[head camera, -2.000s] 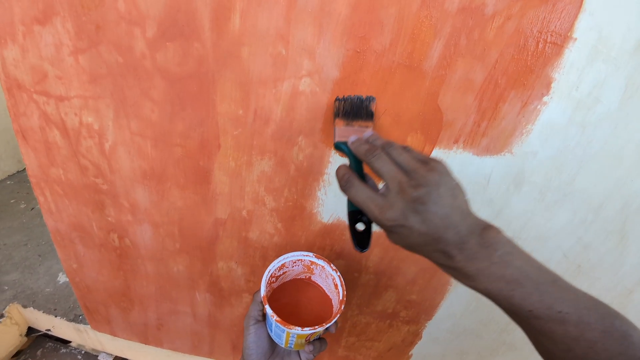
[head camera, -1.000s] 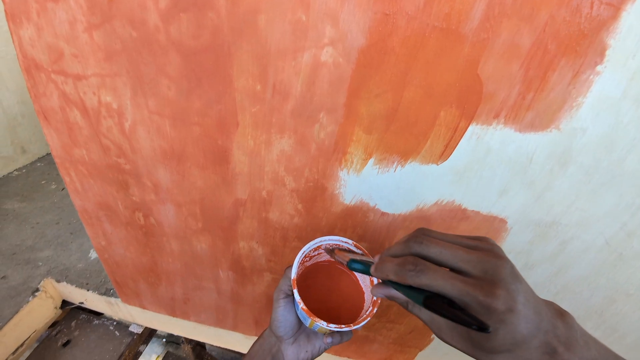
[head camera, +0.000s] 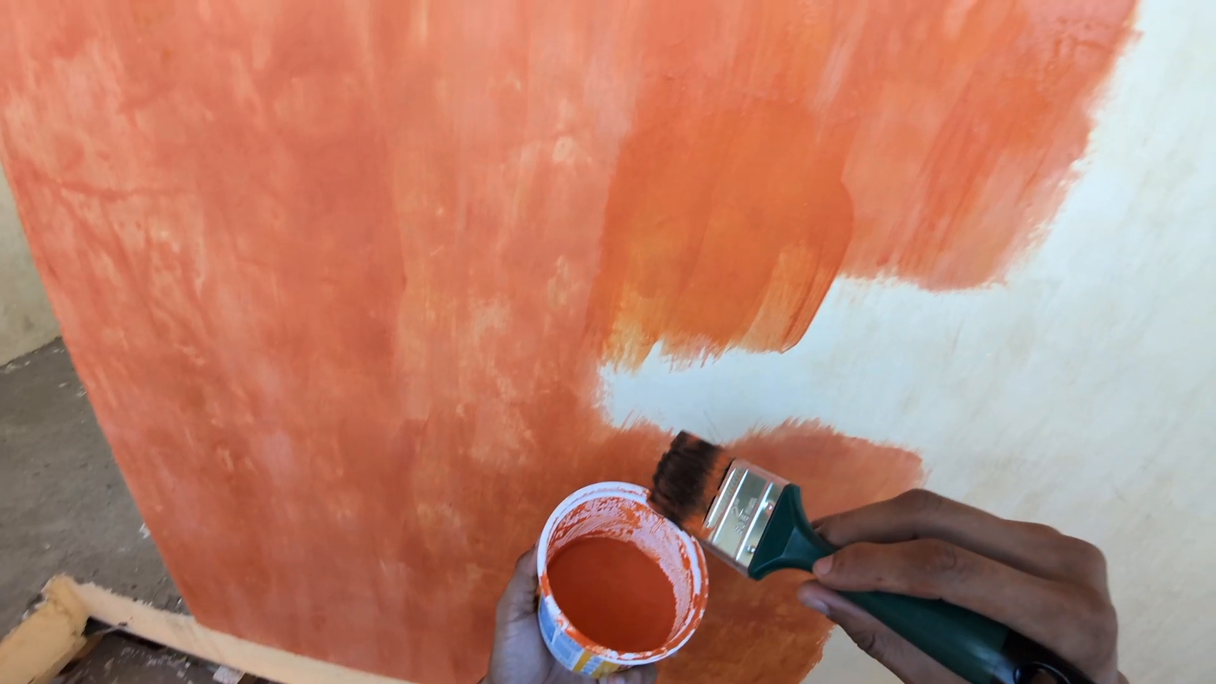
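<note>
My right hand (head camera: 978, 579), at the lower right, grips the green handle of a flat paintbrush (head camera: 746, 518). The brush's dark bristles point up and left, at the right rim of a small plastic tub of orange paint (head camera: 613, 594); whether they touch the rim I cannot tell. My left hand (head camera: 522, 627) holds that tub from below and the left, with its mouth tilted toward me. Behind both stands a wall (head camera: 332, 332), coated in streaky orange on the left and along the top, and whitish at the right. A deeper orange patch lies above the brush.
A grey floor (head camera: 66, 475) shows past the wall's left edge, with a pale wall (head camera: 19, 266) beyond it. Along the bottom left runs a cream-coloured ledge (head camera: 218, 646), with a dark recess beside it.
Two seconds ago the brush was up against the wall; a second ago its bristle end was in the tub's mouth. Now it is at the tub's right rim, bristles in view. The deeper orange patch is uncovered.
</note>
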